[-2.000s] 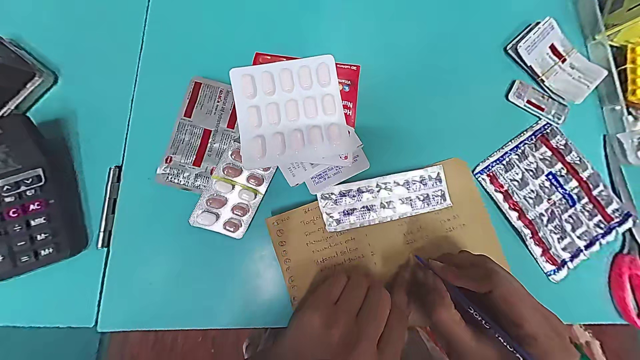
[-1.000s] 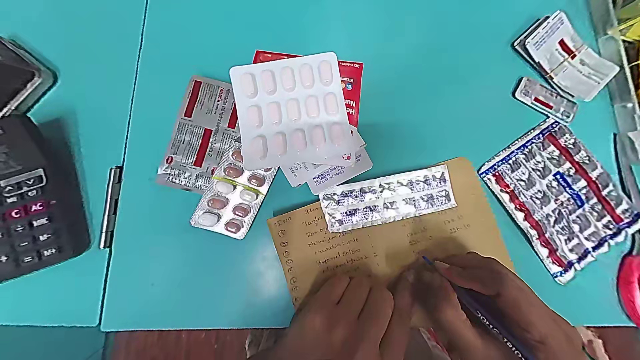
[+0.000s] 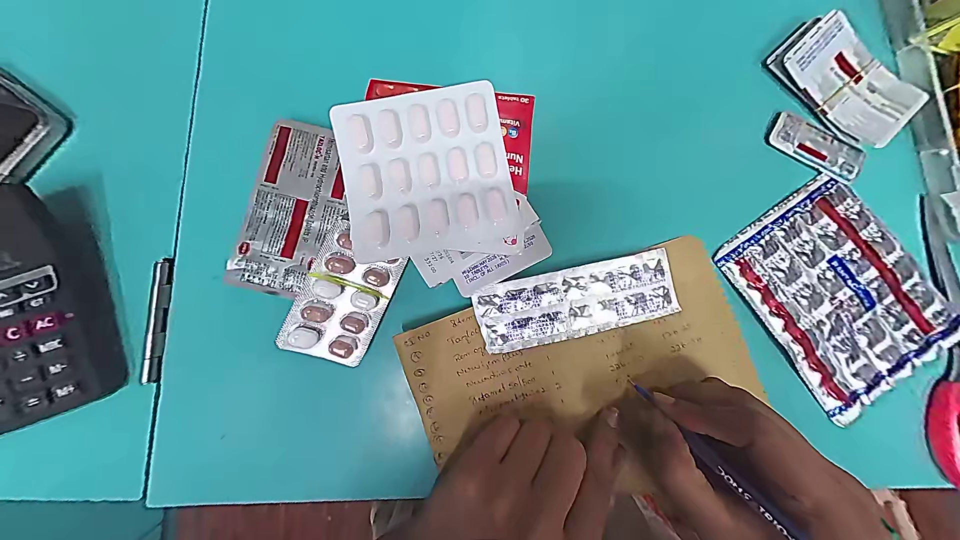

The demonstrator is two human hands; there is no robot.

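My right hand (image 3: 720,442) grips a dark blue pen (image 3: 739,476), its tip on a brown paper sheet (image 3: 577,382) with a handwritten list. My left hand (image 3: 525,476) rests on the sheet's lower part, fingers curled, beside the right. Across the sheet's upper part lies a silver foil strip (image 3: 577,300). Up and left of it, a white blister pack of pale pink tablets (image 3: 427,169) tops a pile, with a red pack (image 3: 525,135) and other strips partly hidden under it. A grey foil strip (image 3: 281,195) and a blister of brown and white tablets (image 3: 337,307) lie at its left.
A black calculator (image 3: 52,300) stands at the left, near a metal hinge (image 3: 157,322). At the right lie a large foil tablet sheet (image 3: 840,300), a small strip (image 3: 816,146), a banded stack of strips (image 3: 855,82) and a red scissor handle (image 3: 943,427), beside a clear container (image 3: 907,45).
Between the earlier frames, the foil strip shifts slightly right on the paper. The pen tip is now lower on the sheet relative to its written lines. The left hand stays on the paper.
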